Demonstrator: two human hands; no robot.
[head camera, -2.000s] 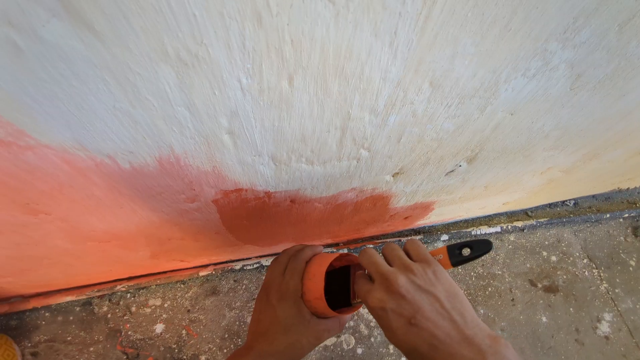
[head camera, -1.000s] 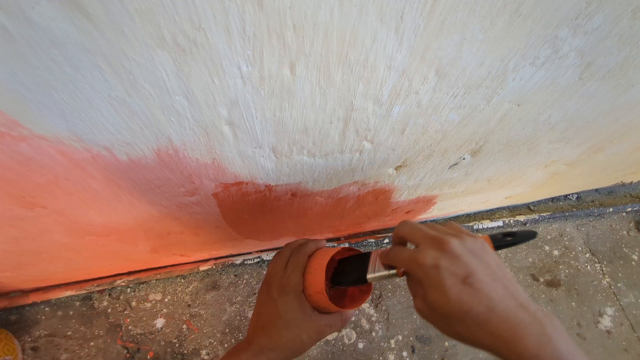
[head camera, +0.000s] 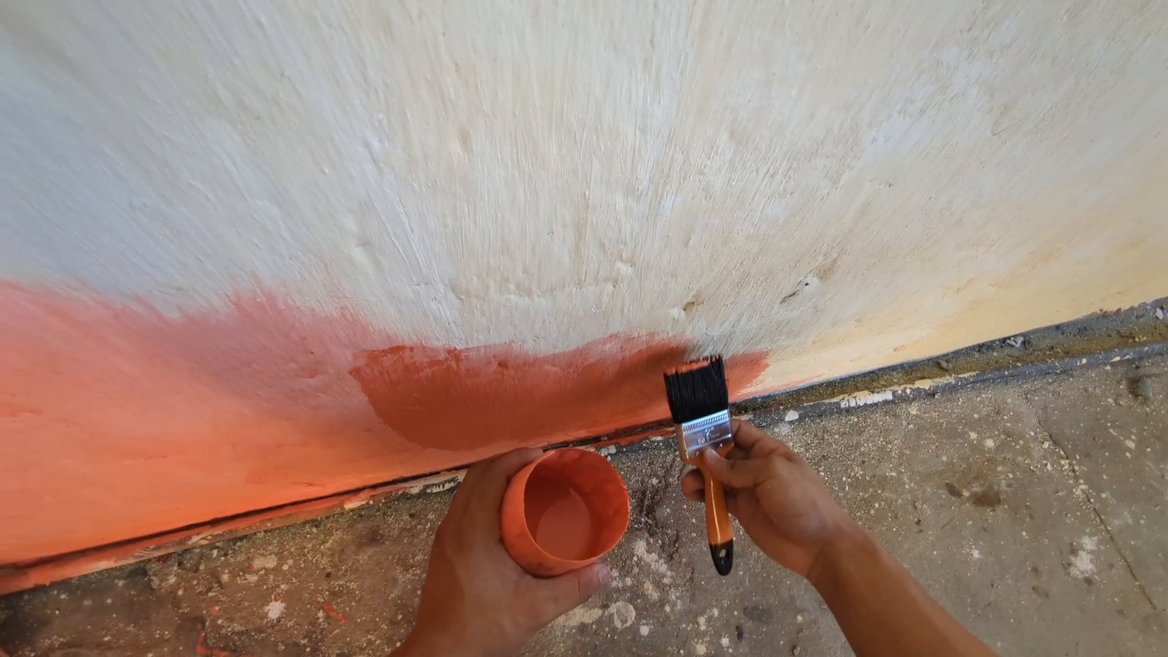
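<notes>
My left hand (head camera: 493, 557) is wrapped round an orange cup (head camera: 517, 534) with orange-red paint (head camera: 563, 520) inside. Right of the cup, my right hand (head camera: 776, 493) grips a paintbrush (head camera: 716, 497) by its orange handle, near the metal ferrule. The black bristles (head camera: 696, 391) point up towards the wall, with some orange paint at their tips; whether they touch the wall cannot be told. Behind them, a darker orange-red painted patch (head camera: 520, 392) runs along the foot of the wall.
The upper wall (head camera: 566, 182) is whitish with brush marks, and its lower left part (head camera: 137, 411) is lighter orange. A narrow ledge (head camera: 985, 360) lies along the wall's foot. The concrete floor (head camera: 958, 511) has paint spots and a crack at the right.
The brush has come out of the cup, where its bristles were one second ago. My right hand now holds it with the bristles up. My left hand still holds the cup.
</notes>
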